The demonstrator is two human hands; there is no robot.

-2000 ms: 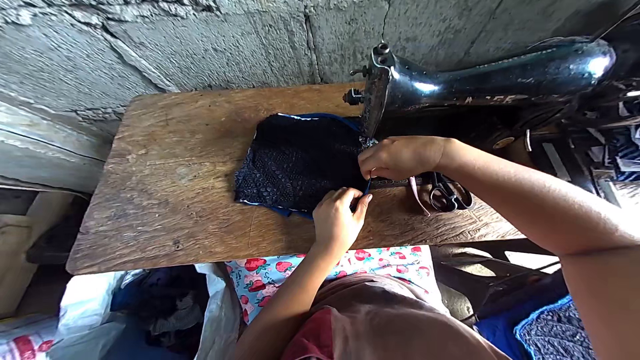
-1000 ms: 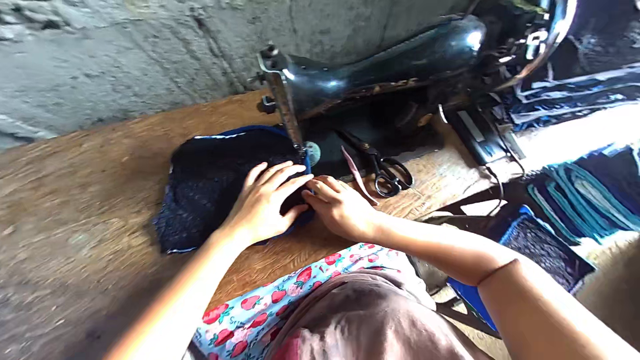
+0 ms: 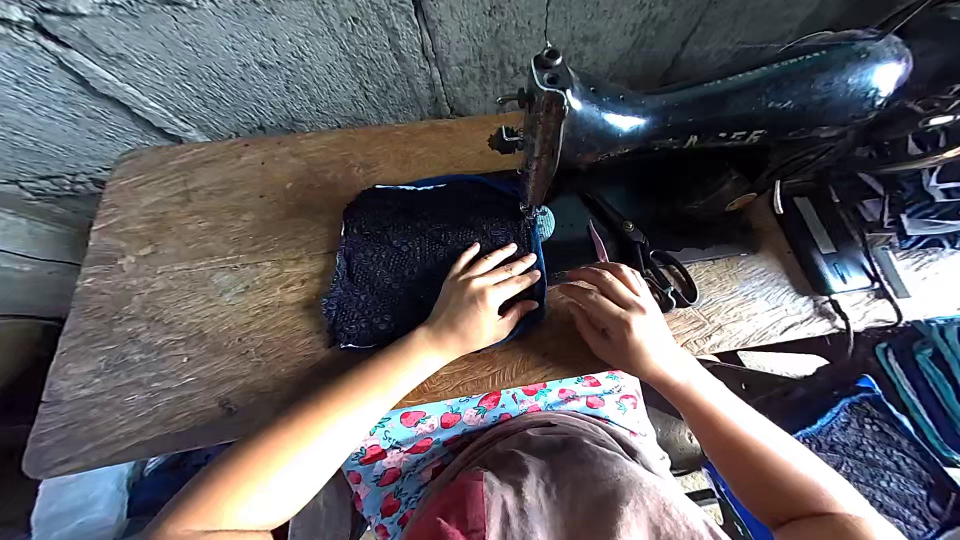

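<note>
A dark textured fabric piece (image 3: 420,255) with blue edging lies on the wooden sewing table, its right edge under the needle area of a black sewing machine (image 3: 637,120). Flat on the fabric, close to that edge, rests my left hand (image 3: 484,300), its fingers spread. My right hand (image 3: 619,315) is just right of the fabric, fingers bent, over the table; whether it holds anything is hidden. Beyond its fingers lie a thin pink strip-like item (image 3: 598,241) and black-handled scissors (image 3: 660,274). A round pale-green disc (image 3: 545,223) shows beside the needle area.
Behind the wooden tabletop (image 3: 187,300) stands a grey block wall (image 3: 300,67). A black box with a cable (image 3: 825,240) sits at the right. Lower right are another dark blue-edged fabric piece (image 3: 874,442) and folded teal-edged fabrics (image 3: 926,375). Strawberry-print cloth (image 3: 450,420) covers my lap.
My right hand has come away from the fabric edge, where it was beside my left hand. My left hand has moved from the near edge onto the fabric and lies flat. The view has shifted.
</note>
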